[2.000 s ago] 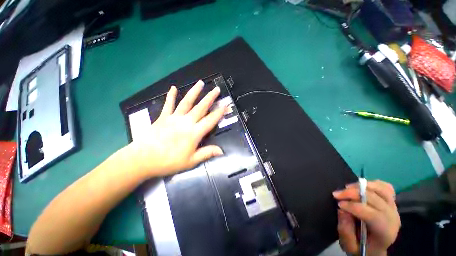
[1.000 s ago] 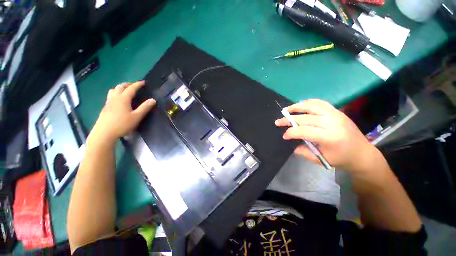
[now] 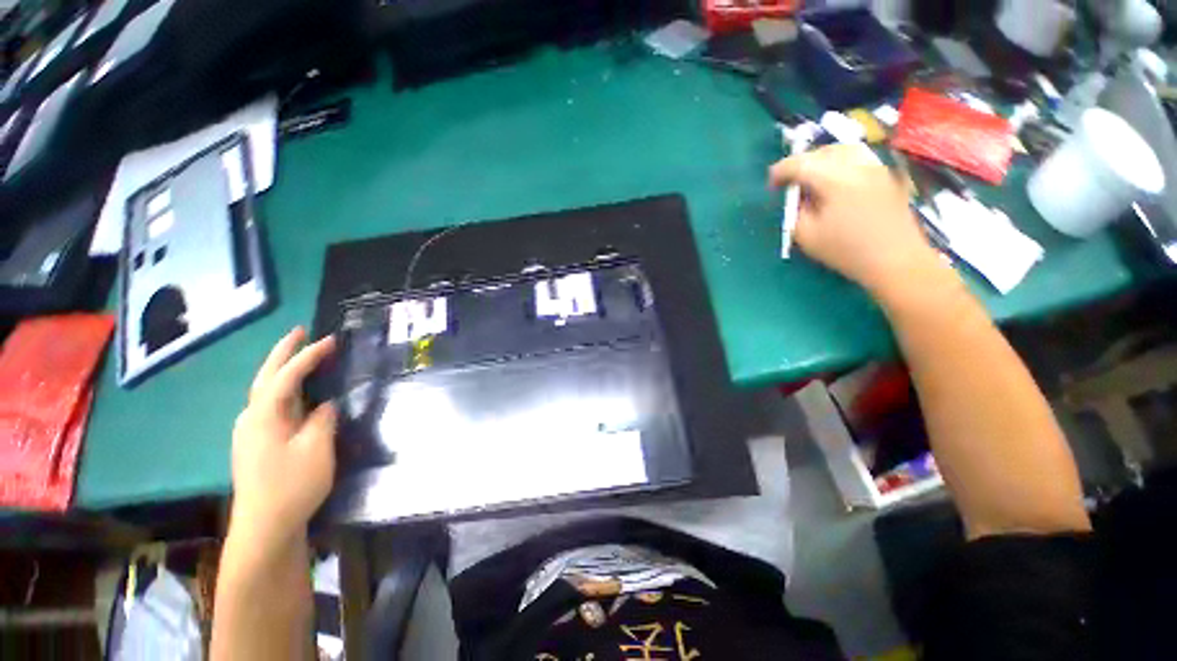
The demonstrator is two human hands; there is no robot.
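Observation:
The black display lid [image 3: 516,400] lies on the black work pad [image 3: 716,387], its hinge edge facing away from me. Silver-white foil patches and a small yellow-gold patch show near that edge. A thin pale cable curls past the edge onto the pad. My left hand [image 3: 287,433] rests at the lid's left edge, thumb and fingers apart. My right hand [image 3: 852,213] is off the pad at the right, over the bench by the tools. It holds a slim white pen-like tool [image 3: 789,220], tip pointing down towards me; the fingers hide part of it.
A silver-grey laptop frame [image 3: 194,304] lies on white paper at the left. Red bubble-wrap pouches lie at the left [image 3: 45,400] and upper right [image 3: 953,133]. A white cup [image 3: 1095,174], crumpled white paper [image 3: 984,239] and a dark-blue tray [image 3: 852,58] stand at the right.
The lid and pad have turned so the hinge edge faces away from me. My right hand has moved from beside the pad to the tools at the upper right. My left hand stays at the lid's left side.

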